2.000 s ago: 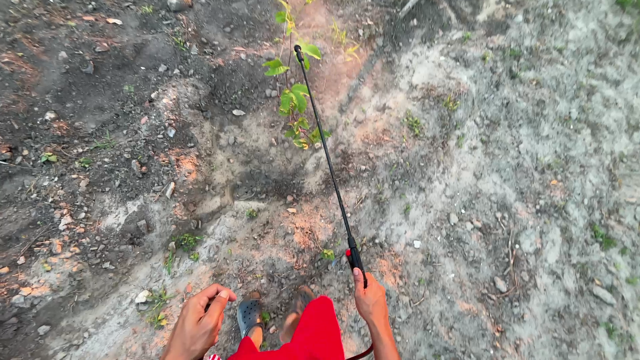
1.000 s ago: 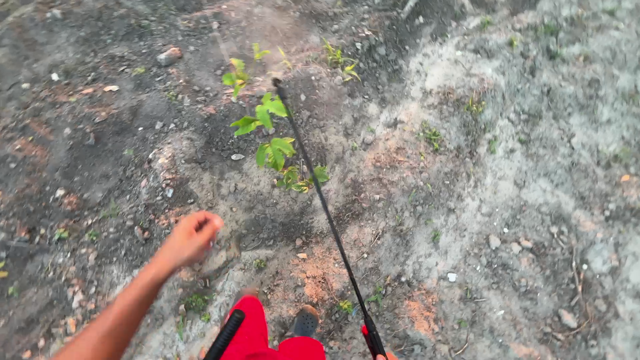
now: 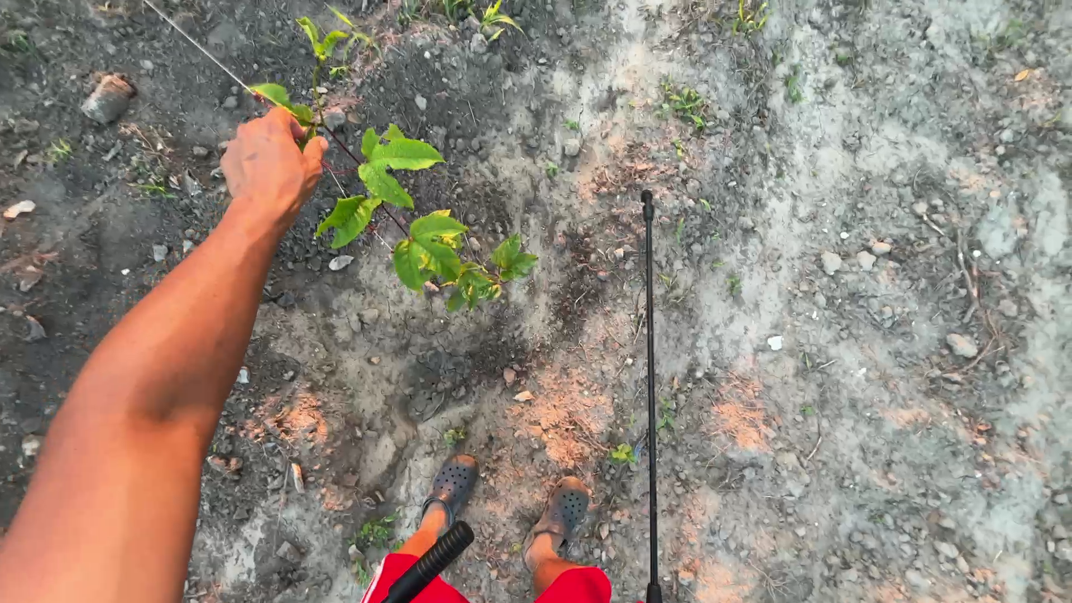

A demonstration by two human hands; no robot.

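Observation:
My left hand (image 3: 272,163) reaches out to the upper left, its fingers at the upper stem of a young climbing plant (image 3: 385,172) with lobed green leaves. A thin pale string (image 3: 197,43) runs past the hand along the stem. How firmly the fingers hold the stem is hidden behind the hand. The black spray wand (image 3: 651,352) points up the view on the right, its nozzle (image 3: 646,198) away from the leaves. My right hand is out of view below the frame. A black ribbed handle (image 3: 431,561) shows at the lower middle, over my red shorts.
My feet in perforated clogs (image 3: 453,486) stand on dry, uneven grey soil. Small stones (image 3: 961,344), a larger chunk (image 3: 108,99) at the upper left, dry roots and small weeds (image 3: 685,104) lie around.
My left hand has moved up and forward to the plant's stem. The wand's tip, which was near the top of the plant, is now to its right. My right hand has left the view.

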